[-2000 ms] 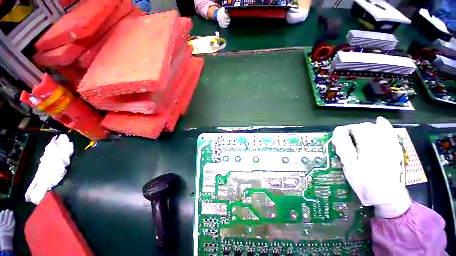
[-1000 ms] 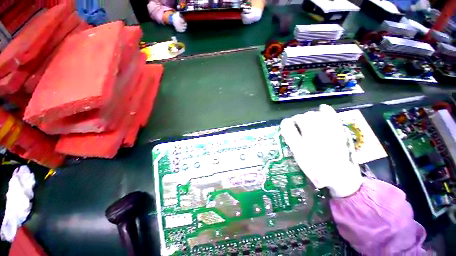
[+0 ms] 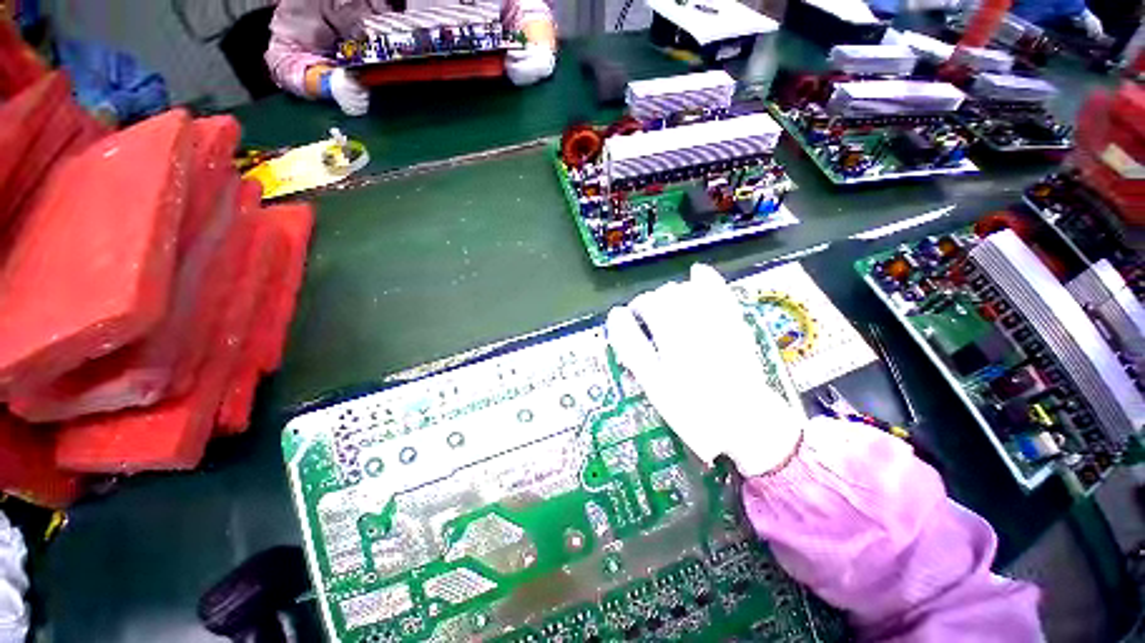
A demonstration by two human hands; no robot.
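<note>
A large green circuit board (image 3: pixel 502 502) lies solder side up in front of me, its lower part cut off by the picture's edge. My right hand (image 3: pixel 706 364), in a white glove with a pink sleeve, rests at the board's upper right edge. The fingertips are at the edge; whether they grip it is hard to tell. My left hand is not in view.
Red foam pads (image 3: pixel 138 276) are stacked at left. A black handheld scanner (image 3: pixel 258 590) lies left of the board. Component-side boards stand behind (image 3: pixel 684 189) and at right (image 3: pixel 1005 352). A ring dish (image 3: pixel 789 327) and cutters (image 3: pixel 848 408) lie right. A person opposite holds a board.
The view has swung to the right, so everything sits further left in the picture. More boards and the cutters now show at right. My right hand stays at the board's upper right edge.
</note>
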